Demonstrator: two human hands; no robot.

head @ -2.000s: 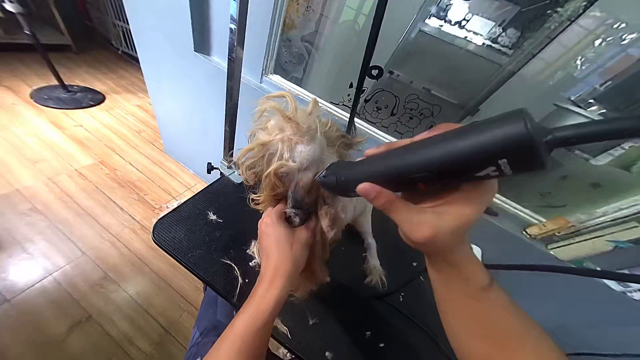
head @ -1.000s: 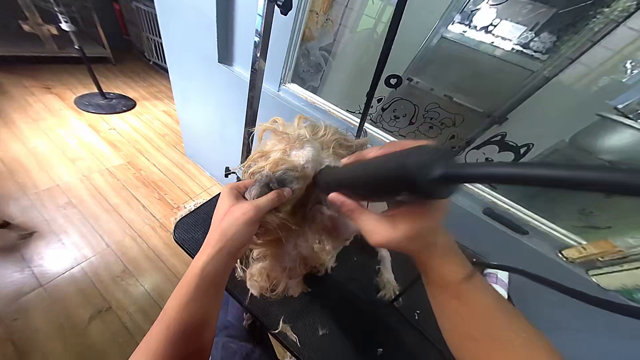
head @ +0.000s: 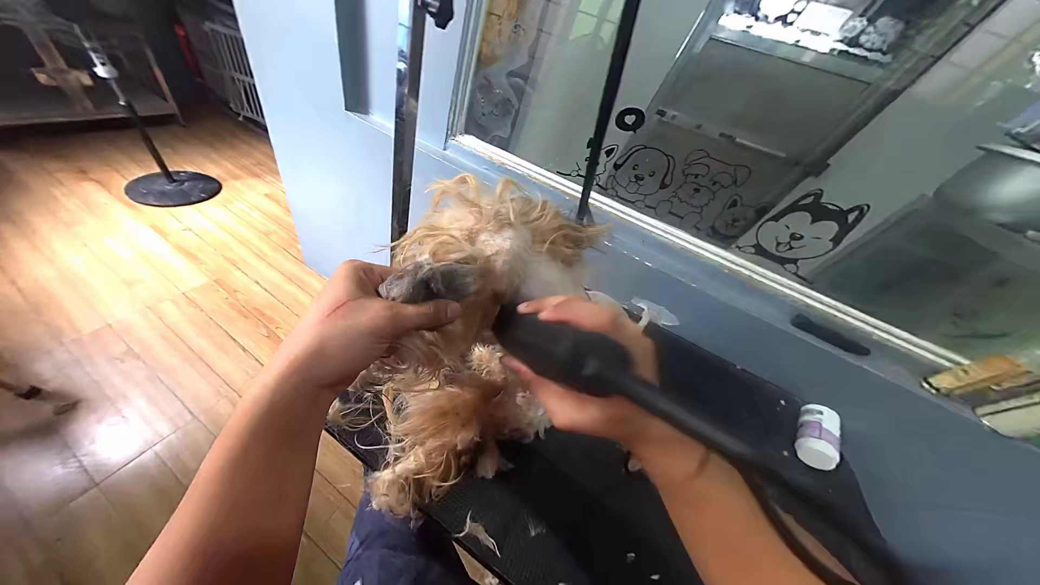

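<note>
A small dog with curly tan fur is on a black grooming table. My left hand grips a grey, furry part of the dog at its head, likely the muzzle, with the thumb across it. In my right hand is a black corded electric clipper, its front end against the fur just right of my left fingers. The blade is hidden in the fur. The clipper's cord runs down to the lower right.
Cut tufts of fur lie on the table. A white bottle with a label stands at the right. Behind the dog are a metal post, a black bar and a window with dog drawings. A round black stand base is on the wooden floor.
The clipper's rear end and cord have swung downward, now pointing to the lower right. My left hand still holds the dog's head. The white bottle has come fully into view.
</note>
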